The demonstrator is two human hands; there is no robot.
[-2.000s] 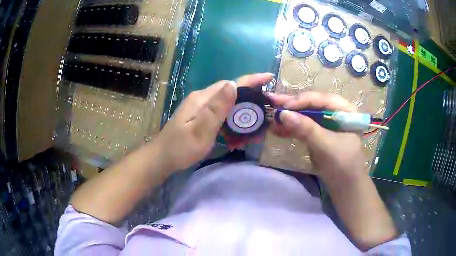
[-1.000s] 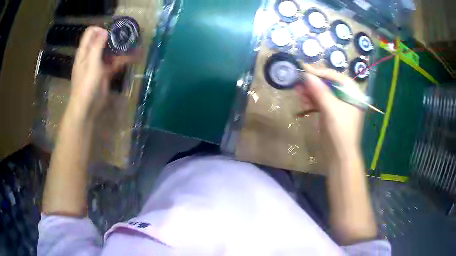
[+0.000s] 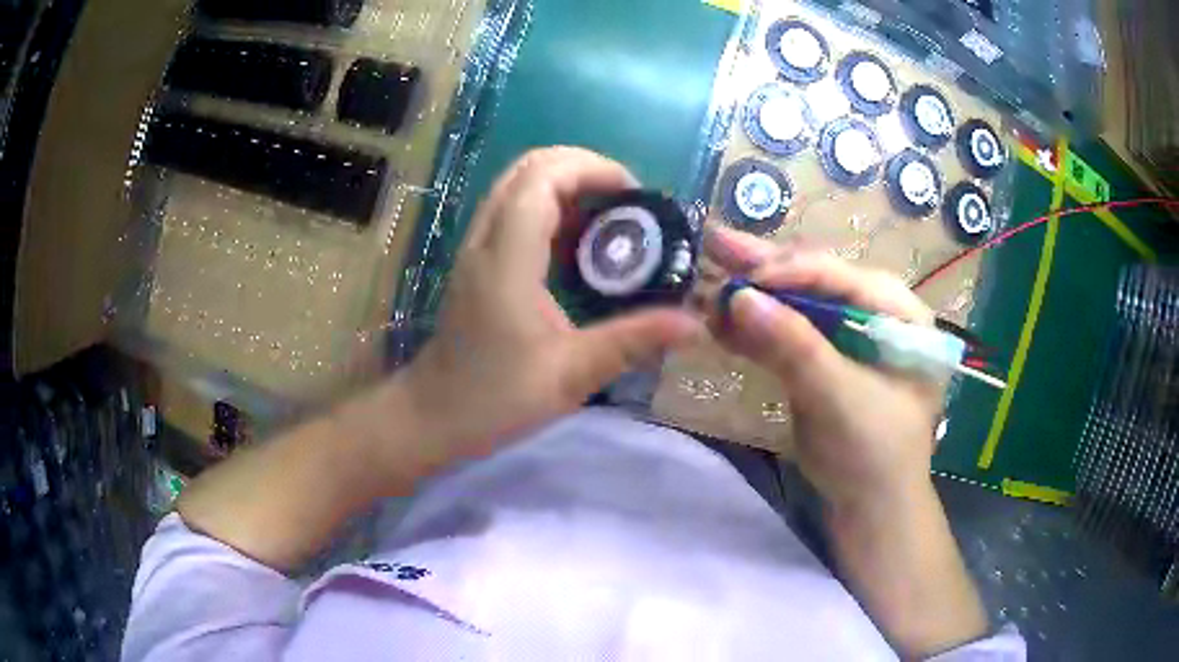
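Observation:
A small loudspeaker (image 3: 621,252) is in my left hand (image 3: 504,304), its pale magnet side facing up and its black frame around it. My left fingers and thumb grip its left side and lower edge. My right hand (image 3: 840,362) holds a test probe (image 3: 840,321), dark blue and green with a whitish end. The probe's tip points at the loudspeaker's right rim, where small metal terminals (image 3: 681,259) show. I cannot tell whether the tip touches them.
The left blister tray (image 3: 246,278) holds black rows of loudspeakers on edge. The right blister tray (image 3: 873,246) holds several loudspeakers lying magnets up. A green mat (image 3: 608,91) with yellow tape lies between and beside them. Red test lead (image 3: 1021,230) runs off to the right.
My left hand has come from the left tray to the middle with a loudspeaker. My right hand has let go of another loudspeaker, now lying in the right tray, and moved down and left with the probe.

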